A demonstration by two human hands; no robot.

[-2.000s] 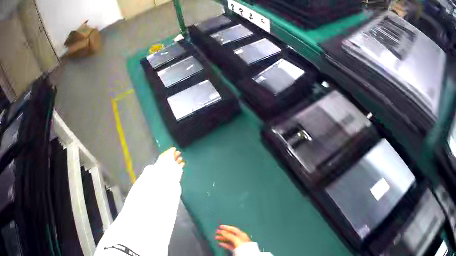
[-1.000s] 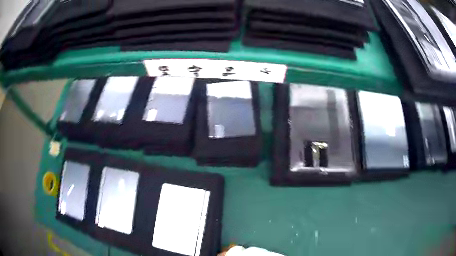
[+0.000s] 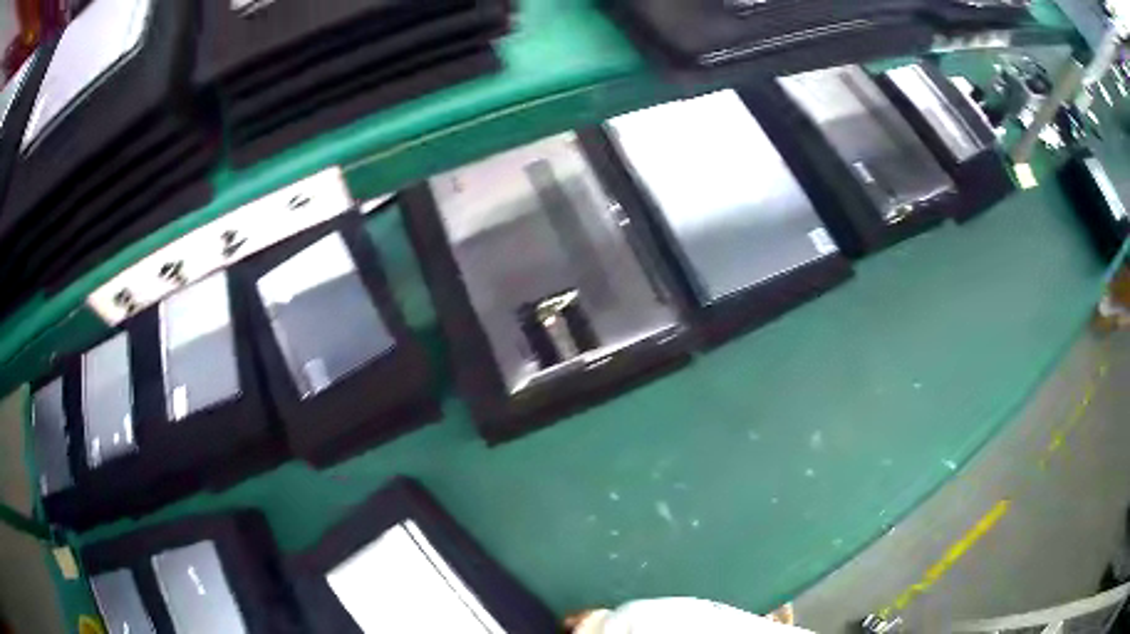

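A black foam tray (image 3: 415, 502) with a bright white flat panel (image 3: 403, 588) lies at the bottom, angled against the tray (image 3: 254, 533) on its left, which holds narrow grey panels (image 3: 198, 588). A white sleeve enters at the bottom edge. A small part of a hand shows at its left end, close to the angled tray's right corner. Another skin-coloured patch shows at its right end. Both are cut off, so I cannot tell which hand is which or what the fingers do.
Behind is a row of foam trays with silver-grey panels (image 3: 731, 198); one panel (image 3: 545, 248) has a dark cut-out with a metallic part. A white power strip (image 3: 229, 242) runs along the green shelf edge, with stacked trays (image 3: 359, 74) above. Grey floor with yellow tape lies right.
The view has swung right along the bench. The tray with the white panel now lies angled to its neighbour, where it was in line. Both hands were visible two seconds ago, apparently empty.
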